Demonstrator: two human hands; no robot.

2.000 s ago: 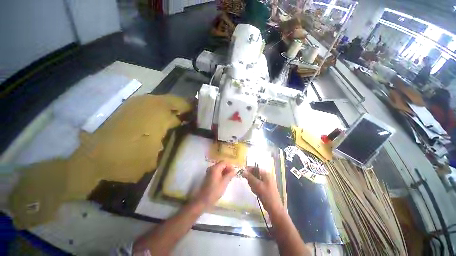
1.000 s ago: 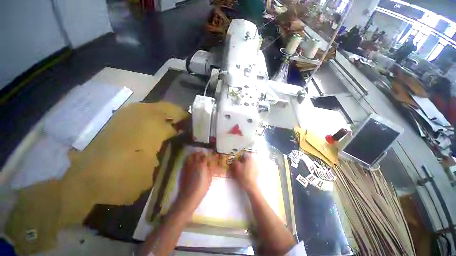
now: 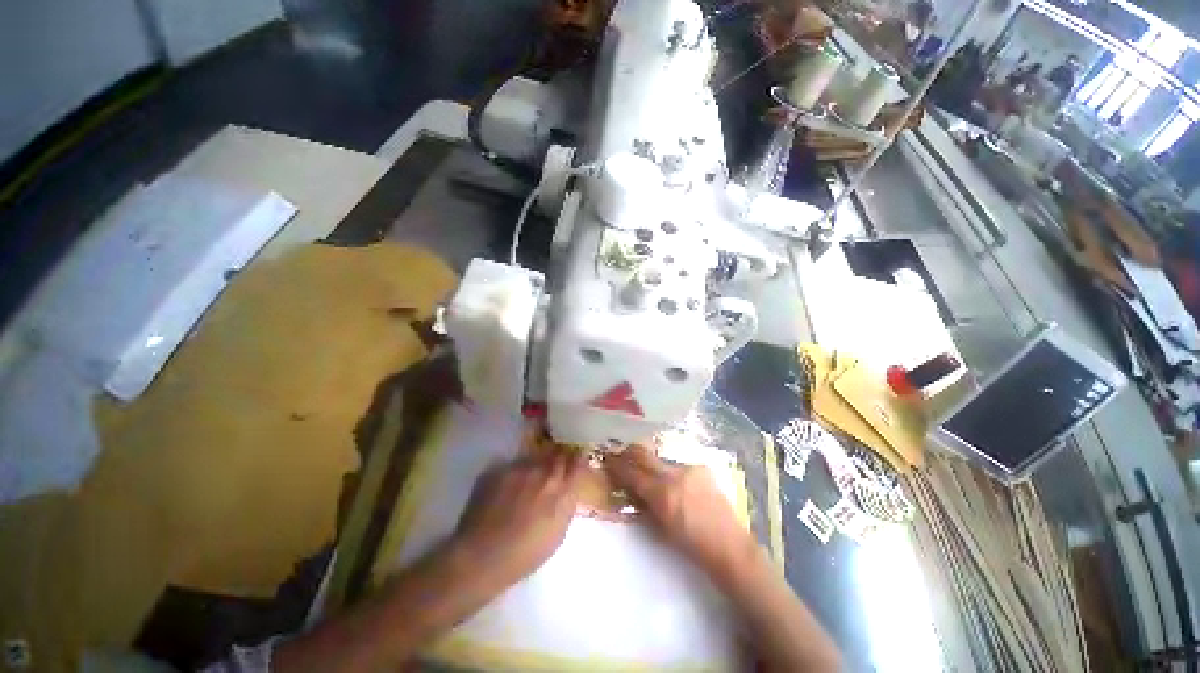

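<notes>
A small part of a tan panel point(image 3: 603, 494) shows on the white template point(image 3: 579, 598) under the head of the white sewing machine point(image 3: 629, 345). My left hand point(image 3: 524, 506) lies on the panel's left side, slightly blurred, with its fingertips below the machine head. My right hand point(image 3: 674, 502) lies on the right side, its fingers bent in toward the needle area. Both hands seem to press on the panel. My fingers and the machine head hide most of the panel, and I cannot make out a label there.
Overlapping tan pieces point(image 3: 250, 434) lie left, beside white sheets point(image 3: 198, 270). At right are loose white labels point(image 3: 842, 476), a small tan stack point(image 3: 871, 405), a red-and-black item point(image 3: 925, 377), a propped control panel point(image 3: 1030, 402) and long beige-brown strips point(image 3: 1007, 565). Thread cones point(image 3: 865, 95) stand behind.
Both hands have moved from in front of the panel up to the needle area, the right hand's fingers now nearer the left hand. The view has moved closer to the machine.
</notes>
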